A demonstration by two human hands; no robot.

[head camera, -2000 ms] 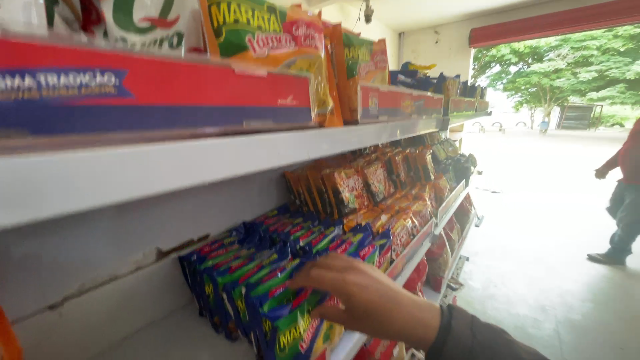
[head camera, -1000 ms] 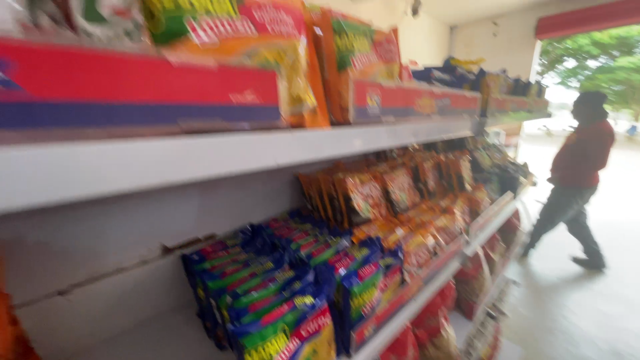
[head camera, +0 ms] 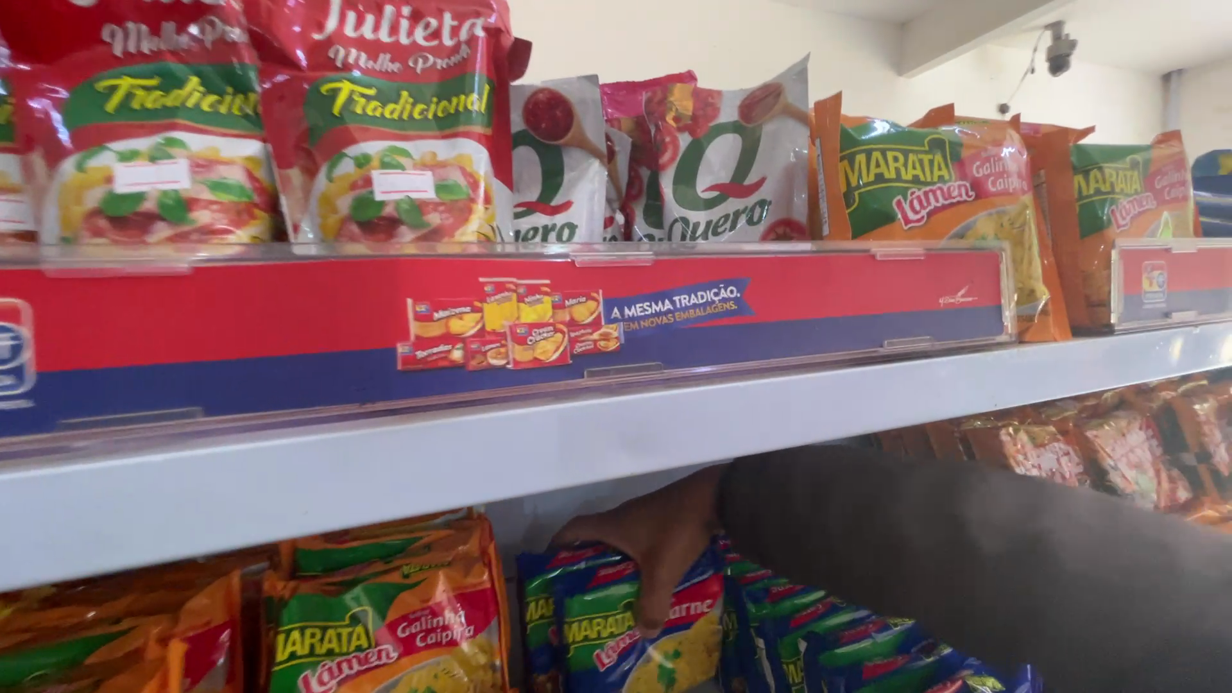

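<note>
Under the upper shelf, my right hand [head camera: 650, 539] reaches in from the right in a dark sleeve, its fingers on a blue packet of instant noodles [head camera: 650, 630]. The thumb lies over the packet's front; the other fingers are partly hidden behind it. More blue noodle packets [head camera: 866, 640] stand in a row to the right, partly behind my sleeve. Orange noodle packets [head camera: 385, 626] stand to the left of the held one. My left hand is out of view.
A white metal shelf edge [head camera: 577, 462] with a clear-fronted red and blue strip [head camera: 289, 308] crosses above my hand. Red sauce pouches [head camera: 385, 125], white pouches [head camera: 731, 164] and orange noodle packets [head camera: 929, 183] stand on it. More packets [head camera: 1088, 452] fill the lower shelf at right.
The view has swung left and closer to the shelf. My right hand, out of view one second ago, is now on a blue packet. The walking person is no longer in view.
</note>
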